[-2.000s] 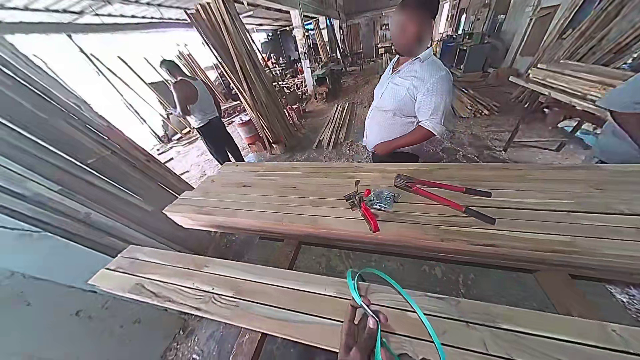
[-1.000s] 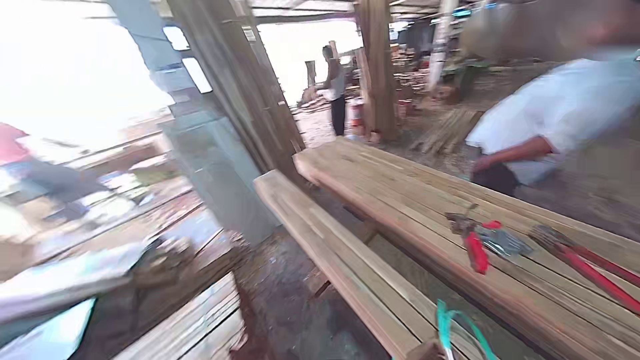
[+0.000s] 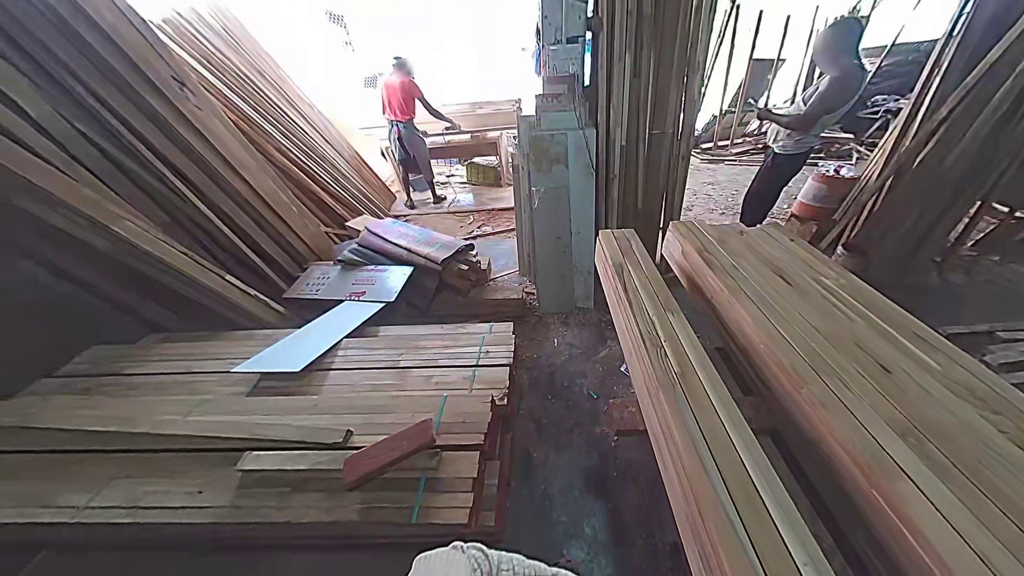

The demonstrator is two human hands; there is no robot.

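Neither my left hand nor my right hand shows in this frame. A piece of whitish cloth (image 3: 484, 562) pokes up at the bottom edge; whether it is my own clothing I cannot tell. On the right lie two long stacks of wooden planks, a narrow stack (image 3: 696, 400) and a wider stack (image 3: 848, 368) beyond it. Low at the left, flat stacks of planks (image 3: 344, 416) are bound with green strapping (image 3: 419, 488), and a short reddish wood block (image 3: 390, 454) rests across them.
A white panel (image 3: 314, 340) lies on the left planks. Boards (image 3: 200, 144) lean at the left. A concrete pillar (image 3: 560, 216) rises ahead beyond the dark floor (image 3: 576, 464). A person in red (image 3: 404, 104) works at a bench; another person (image 3: 808, 120) stands at the right.
The view has swung far to the left. The hand with the green strap, seen at the bottom in the earliest frame, is out of view, as are the red-handled tools on the planks.
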